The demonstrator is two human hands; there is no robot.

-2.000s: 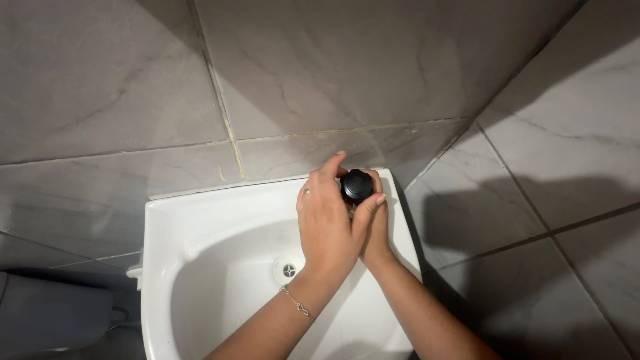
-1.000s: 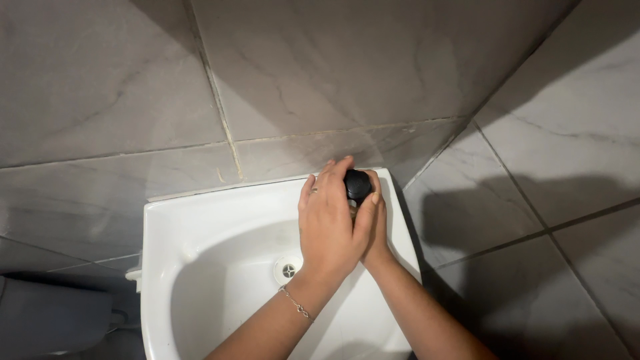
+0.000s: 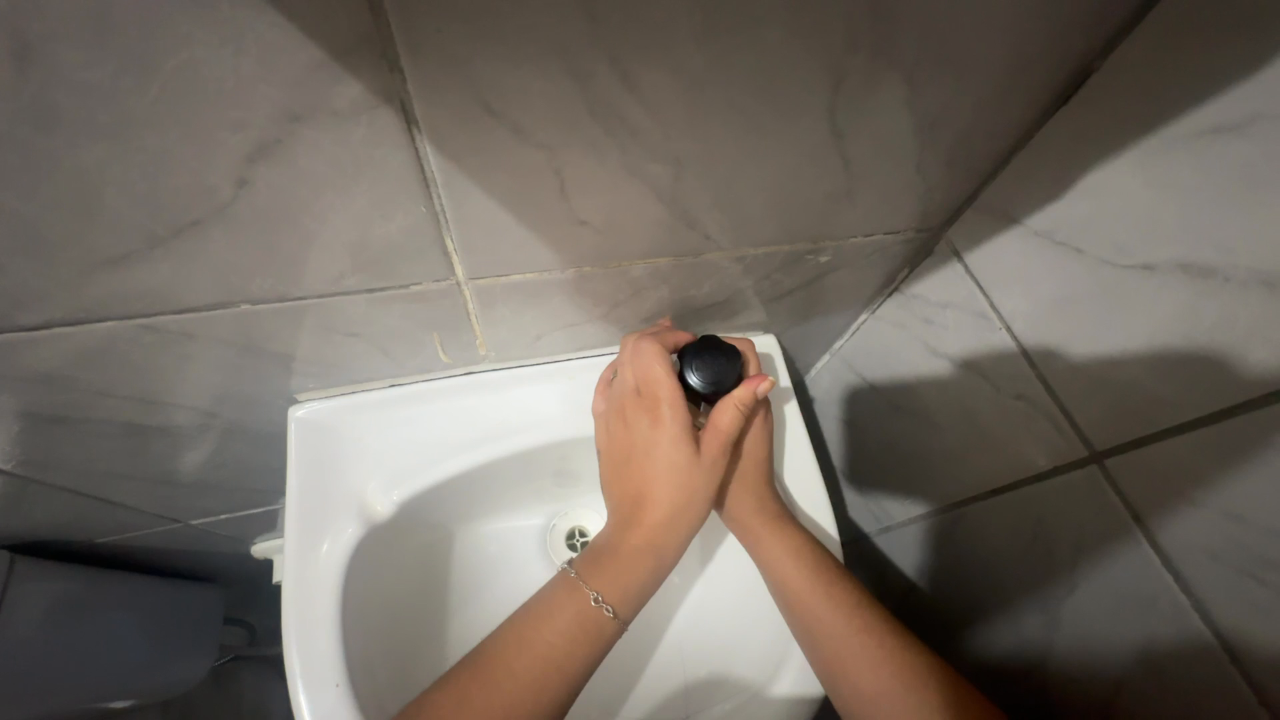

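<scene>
A black faucet knob [image 3: 710,369] stands at the back right corner of a white washbasin [image 3: 455,390]. My left hand [image 3: 660,430], with a thin chain bracelet [image 3: 597,600] at the wrist, is wrapped around the knob's left and near side. On the right side my right hand [image 3: 752,450] cups it, partly hidden behind the left thumb. Both hands touch each other below the knob. The faucet's body is mostly covered by the hands. Left of my left wrist, the round drain [image 3: 575,538] shows in the bowl.
Grey marbled wall tiles [image 3: 640,130] rise behind the basin and meet more tiles [image 3: 1000,420] in a corner at the right. A white fitting [image 3: 268,548] juts from the basin's left side. A grey, box-like object [image 3: 110,630] is at the lower left.
My hands stay around the black knob. The fingers of my left hand have shifted and curled more around it, and the knob's top shows more than one second ago.
</scene>
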